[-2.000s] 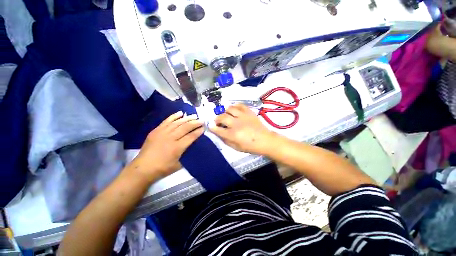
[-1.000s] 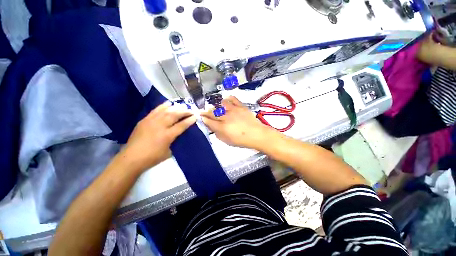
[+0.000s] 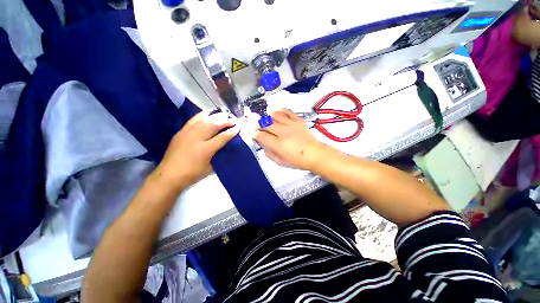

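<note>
A navy band (image 3: 250, 184) runs from the needle area over the front edge of the machine bed towards my lap. My left hand (image 3: 198, 145) lies on the navy cloth just left of the presser foot, its thumb and fingers close together on the fabric. My right hand (image 3: 285, 141) rests right of the needle, beside the blue knob, fingers bent down at the bed; what lies under its fingertips is hidden. The large navy garment cloth (image 3: 100, 71) with grey-blue panels (image 3: 89, 127) lies heaped left of the needle. The needle tip is washed out by bright light.
The white sewing machine head (image 3: 355, 18) spans the top. Red-handled scissors (image 3: 338, 116) lie right of my right hand. A dark green bundle (image 3: 428, 102) lies near the bed's right end. Magenta cloth (image 3: 494, 74) and another person's arm (image 3: 529, 29) are at the right edge.
The camera view has shifted slightly. My left fingers remain near the presser foot, and my right hand has drawn slightly away from the needle, leaving a wider gap between the hands.
</note>
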